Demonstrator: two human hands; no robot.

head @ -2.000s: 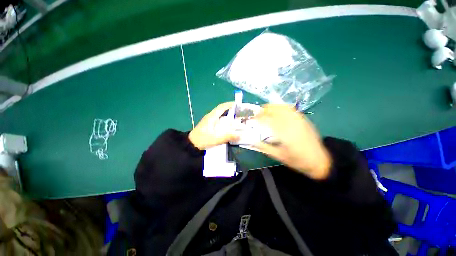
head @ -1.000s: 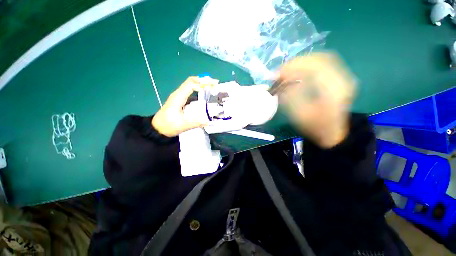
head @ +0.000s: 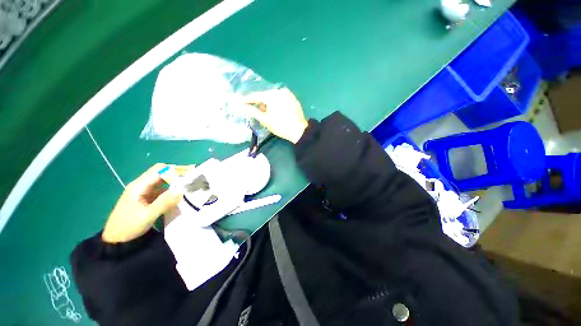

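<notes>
My left hand [head: 143, 202] holds a white camera housing [head: 232, 181] by its left end, with its open cavity and dark inner parts facing up. A ribbon cable with a blue end [head: 164, 170] shows at my left fingers. A squarish white block [head: 202, 255] and a white flat antenna [head: 262, 202] stick out from the housing. My right hand [head: 280, 113] is at the right edge of the clear parts bag [head: 191, 95], fingertips bent together. Dark thin tips [head: 254, 141] show below it, above the housing; I cannot tell what they belong to or what the fingertips hold.
Loose pale gaskets [head: 61, 294] lie on the green bench at lower left. Blue bins [head: 468, 79] and blue stools [head: 494, 159] stand beyond the bench edge on the right. A blue container holds white parts [head: 446, 204]. White units [head: 455, 9] sit at the top right.
The view has turned towards the right. My right hand, blurred and right of the housing before, is now at the bag. My left hand still holds the housing.
</notes>
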